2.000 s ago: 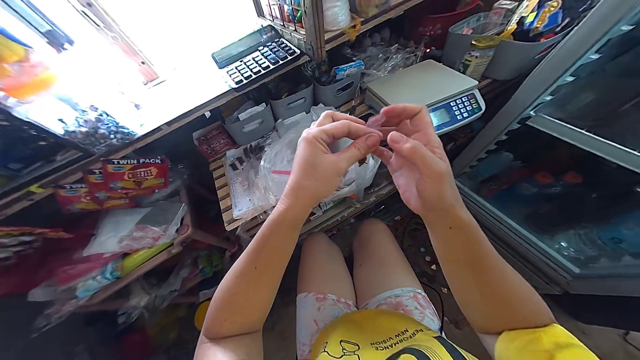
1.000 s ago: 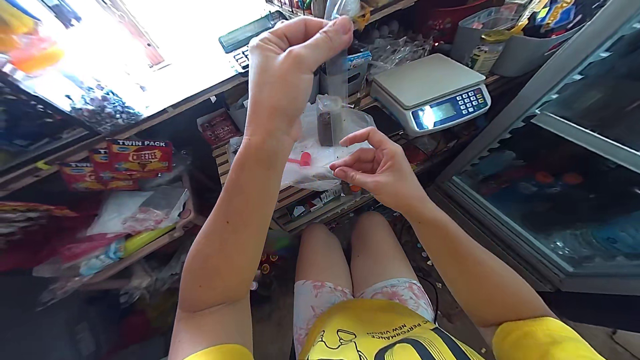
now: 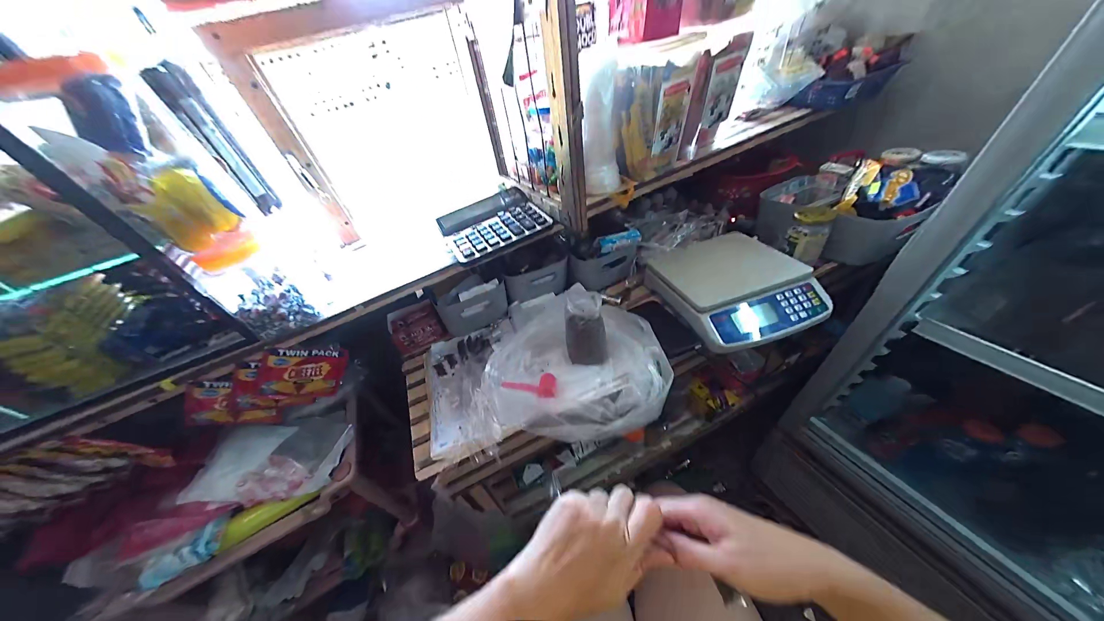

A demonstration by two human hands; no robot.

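My left hand [image 3: 591, 539] and my right hand [image 3: 733, 539] meet low in the view, below the slatted wooden shelf. Their fingers are bent together and touch; whatever may be between them is hidden. Beyond them, a large clear plastic bag [image 3: 621, 410] lies on the shelf. On it rest a red plastic scoop [image 3: 545, 385] and a small clear bag of dark contents [image 3: 586, 336], which stands upright. Flat plastic bags with small dark items [image 3: 457, 388] lie to the left. A digital scale [image 3: 737, 267] sits behind on the right.
A calculator [image 3: 496, 228] lies on the ledge above grey baskets [image 3: 473, 309]. Red snack packs [image 3: 302, 371] hang at the left. More grey baskets [image 3: 871, 237] with jars and packets stand at the back right, beside a glass-door fridge [image 3: 940, 259].
From high at the shelf, my left hand has come down to meet my right hand near my lap. The clear plastic it held up a second ago is not visible in it now. The view has tilted up.
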